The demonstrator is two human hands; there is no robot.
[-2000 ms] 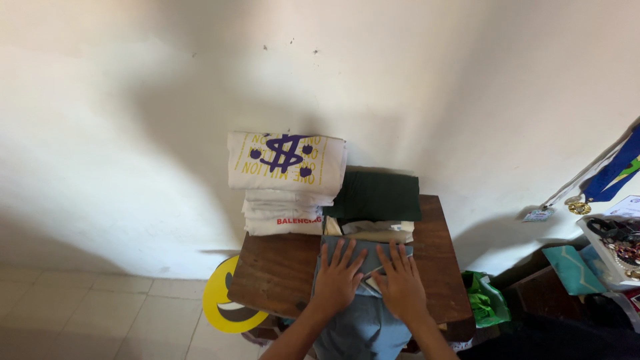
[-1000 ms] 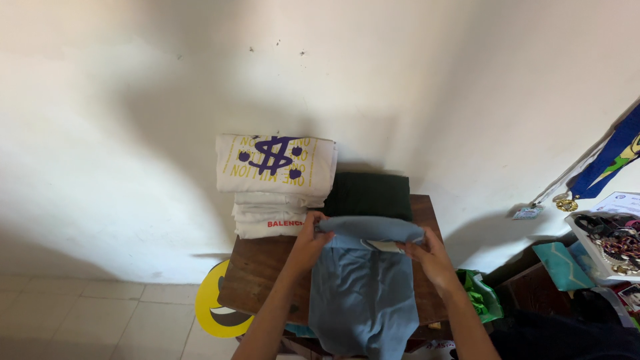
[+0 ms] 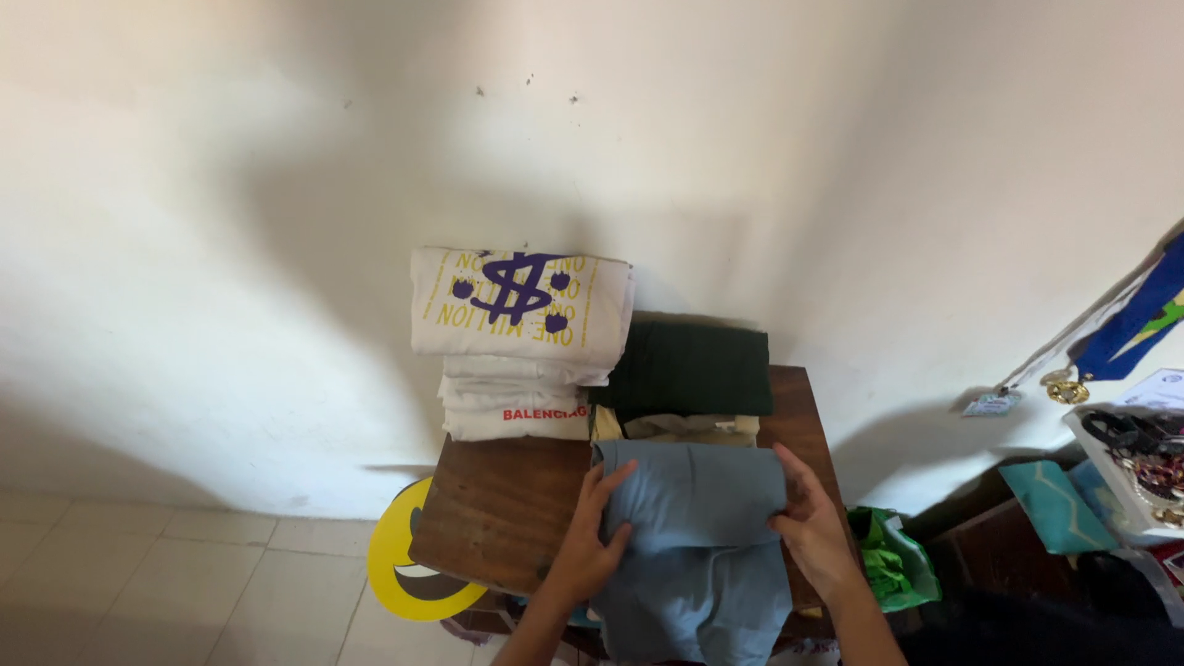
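A blue-grey garment (image 3: 694, 509) lies partly folded on the dark wooden table (image 3: 499, 509), its lower part hanging toward me over the front edge. My left hand (image 3: 597, 532) rests against the left side of its folded upper part, thumb and fingers apart. On the opposite side my right hand (image 3: 809, 518) holds the fold's right edge between thumb and fingers. Just behind lies a folded dark green cloth (image 3: 689, 368) on lighter folded fabrics (image 3: 689, 427). To the left stands a stack of folded white shirts (image 3: 513, 398), topped by a printed white shirt (image 3: 523, 305).
A pale wall rises behind the table. A yellow smiling-face disc (image 3: 402, 573) sits at the table's left side. Right of it are a green plastic bag (image 3: 893, 564), a teal pouch (image 3: 1059, 509) and a white tray of jewellery (image 3: 1124, 472). A medal (image 3: 1068, 388) hangs at the right.
Two seconds ago both hands lay flat on the garment; one second ago they held its raised upper edge. Now that upper part is laid down as a fold, with a hand at each side.
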